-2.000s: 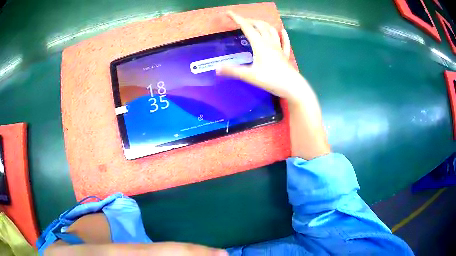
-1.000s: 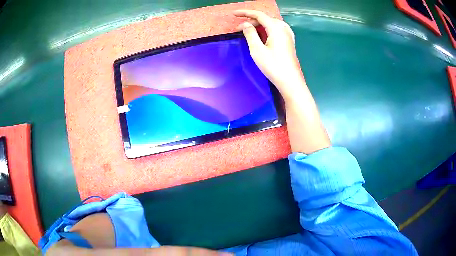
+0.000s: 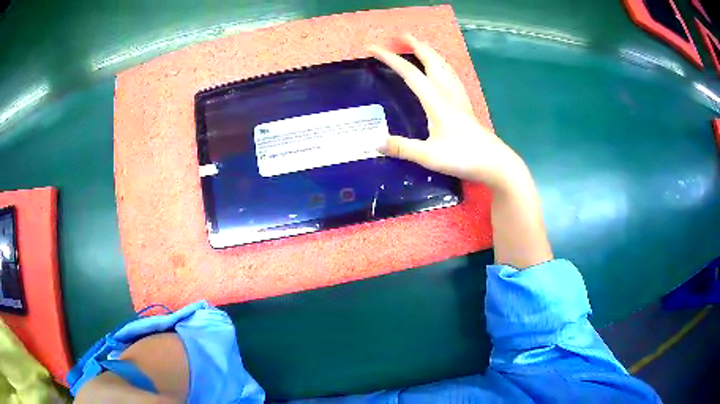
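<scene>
A tablet point(image 3: 284, 197) lies flat on an orange-red foam pad point(image 3: 170, 264). Its screen is dimmed, with a white pop-up point(image 3: 316, 142) in the middle and small round icons below. A small white tab point(image 3: 208, 170) sits on its left edge. My right hand point(image 3: 450, 126) is over the tablet's right part, fingers spread and holding nothing. Its thumb tip is at the pop-up's lower right corner, and its fingers reach past the tablet's top edge. At the bottom left only my left wrist with a blue strap point(image 3: 130, 372) shows; the left hand is cut off by the picture's edge.
The pad lies on a glossy green surface point(image 3: 600, 158). Another pad point(image 3: 43, 268) with a tablet point(image 3: 9, 264) is at the left edge, above a yellow sleeve point(image 3: 24, 367). More pads point(image 3: 663, 31) with dark devices are at the top right. A blue object point(image 3: 695, 290) is at the lower right.
The lock screen with clock digits gave way to plain wallpaper, then to the dimmed screen with the pop-up. My right thumb has moved down onto the pop-up's corner.
</scene>
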